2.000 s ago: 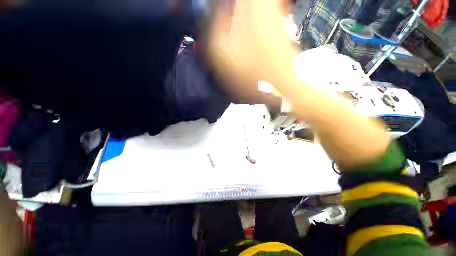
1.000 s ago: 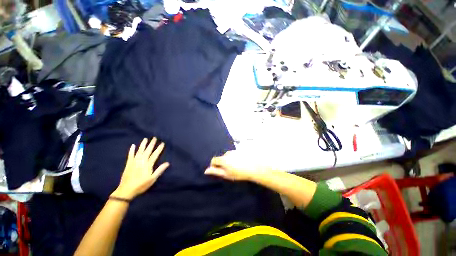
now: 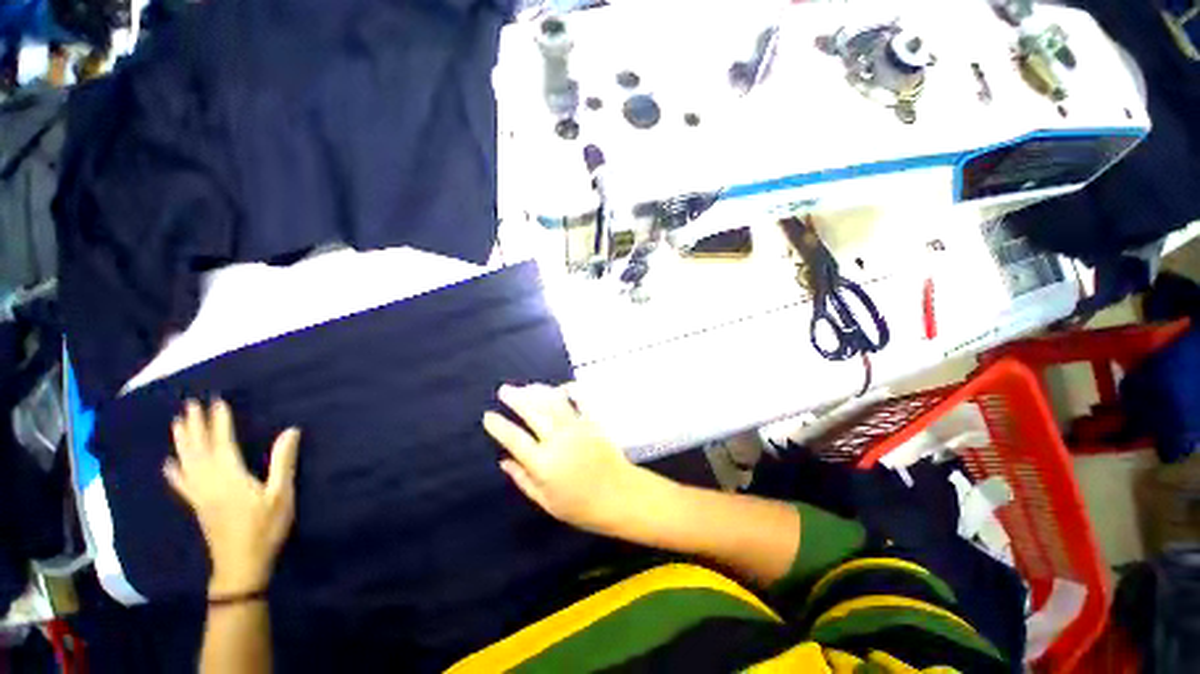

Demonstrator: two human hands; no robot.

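Observation:
A dark navy garment panel [image 3: 382,382] lies flat over the left of the white table and hangs toward the lap. My left hand [image 3: 237,494] lies flat on its left part, fingers spread. My right hand [image 3: 559,454] rests on its right edge, fingers apart. Another navy cloth [image 3: 303,132] lies behind it, with a strip of white table between. The white sewing machine head [image 3: 737,92] stands to the right. The needle area [image 3: 632,250] is right of the panel's corner, not touching the cloth.
Black-handled shears [image 3: 842,310] and a thin red tool [image 3: 929,308] lie right of the needle. A small dark rectangle [image 3: 721,244] lies by the machine arm. A red basket [image 3: 1053,500] with white scraps stands at lower right. Dark cloth lies behind the machine.
The navy cloth is now in two separate areas with white table showing between them. Both hands have shifted on the near panel, the left one leftward. The view has moved closer to the machine.

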